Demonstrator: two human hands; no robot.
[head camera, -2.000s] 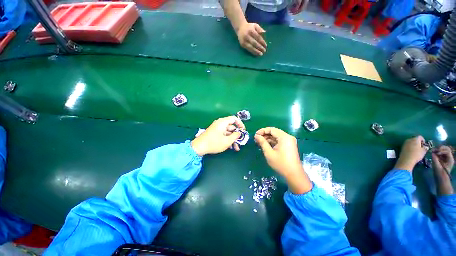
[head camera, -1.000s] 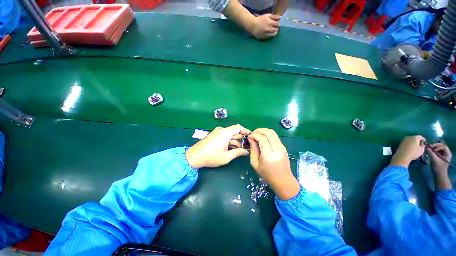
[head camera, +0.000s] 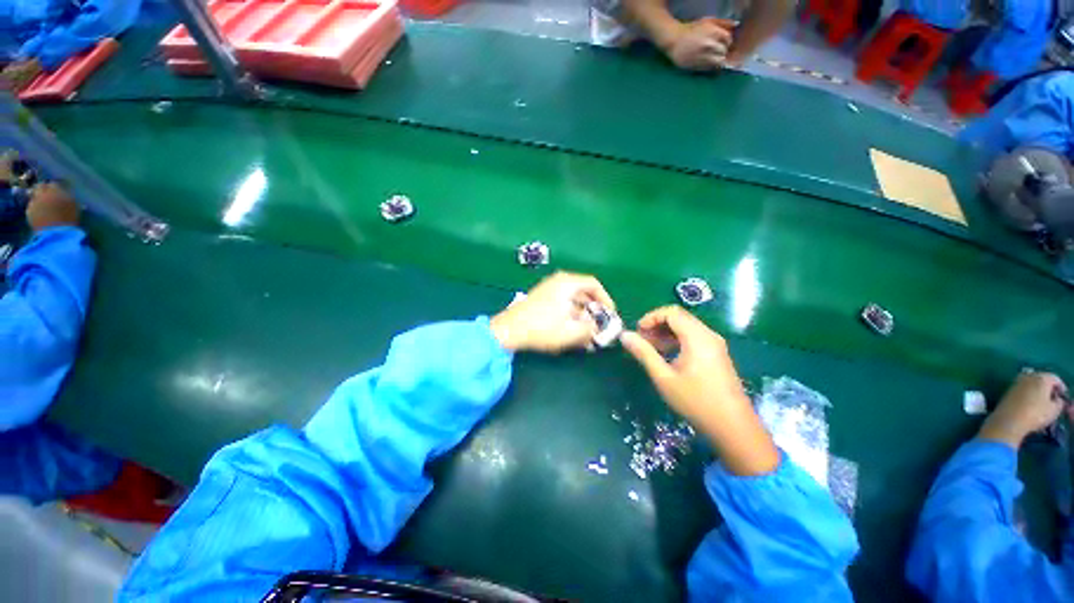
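Observation:
My left hand (head camera: 556, 316) holds a small white and dark device module (head camera: 605, 325) in its fingertips, above the near bench. My right hand (head camera: 695, 368) is just right of it, thumb and index finger close together at the module's edge. Whether a tiny part is between these fingertips is too small to tell. A loose pile of small fitting parts (head camera: 660, 449) lies on the bench below my hands. Clear plastic bags (head camera: 796, 426) lie beside my right wrist. A white card (head camera: 516, 299) is partly hidden behind my left hand.
Device modules sit spaced along the green belt (head camera: 318, 177), one (head camera: 694, 291) just beyond my right hand. Red trays (head camera: 309, 38) and a tan card (head camera: 919, 185) lie on the far ledge. Another person's hands (head camera: 703, 44) rest there. Blue-sleeved workers sit at both sides.
My right hand closed in on the module, then drew slightly back to its right edge. The modules on the belt have shifted leftward relative to the bench. The view has turned left, showing a worker there.

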